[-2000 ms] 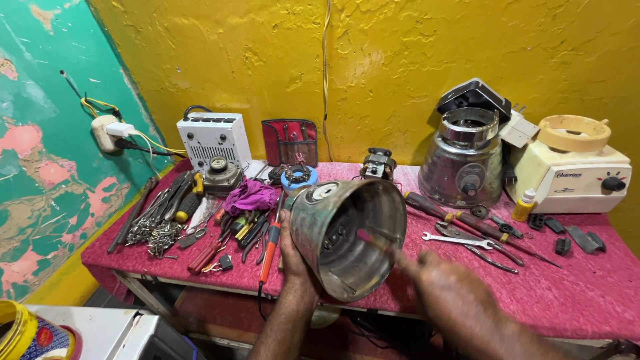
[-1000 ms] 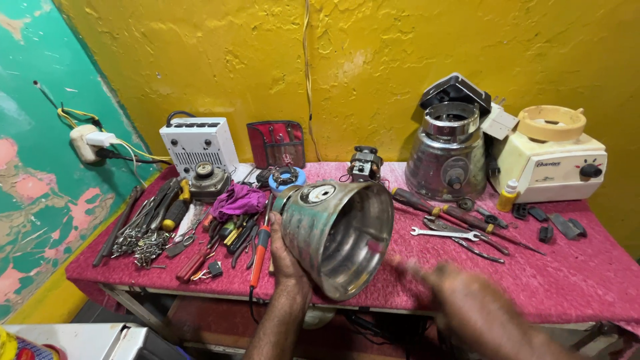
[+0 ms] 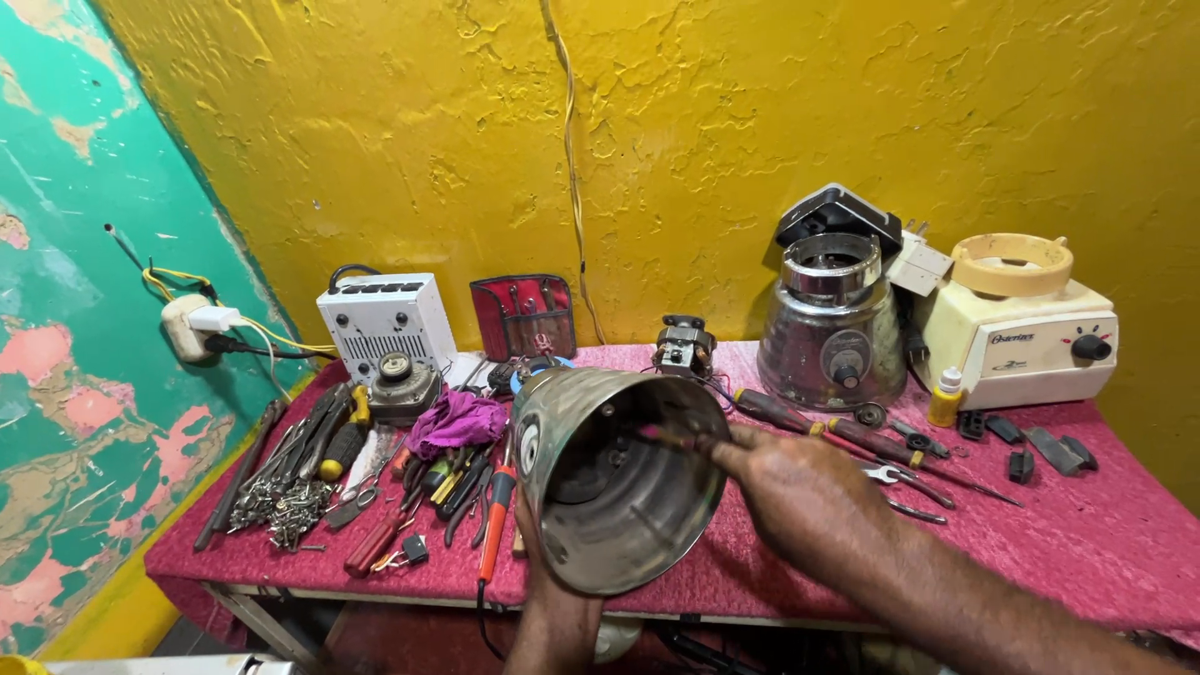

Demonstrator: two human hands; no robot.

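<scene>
My left hand [image 3: 553, 581] holds a metal blender base housing [image 3: 647, 520] from below and behind; most of its fingers are hidden by the shell. The housing is tilted, its wide opening turned toward me. At the right rim, my right hand [image 3: 769, 469] pinches a thin, brush-like tool [image 3: 667, 434] whose pinkish tip reaches inside the opening. Behind the housing stands a small electric motor [image 3: 684, 347]. To its left lie a purple cloth [image 3: 457, 419] and a red-orange soldering iron [image 3: 497, 525].
Pliers and screwdrivers, a heap of screws [image 3: 295, 511] and a white electrical box [image 3: 384, 319] occupy the left. On the right are a chrome blender base [image 3: 830, 342], a cream blender base [image 3: 1022, 347], a yellow bottle [image 3: 945, 398], long screwdrivers [image 3: 862, 441] and a wrench [image 3: 886, 475].
The housing's opening has turned more toward me. My right hand, off to the right of the housing a second ago, has its tool inside the opening now.
</scene>
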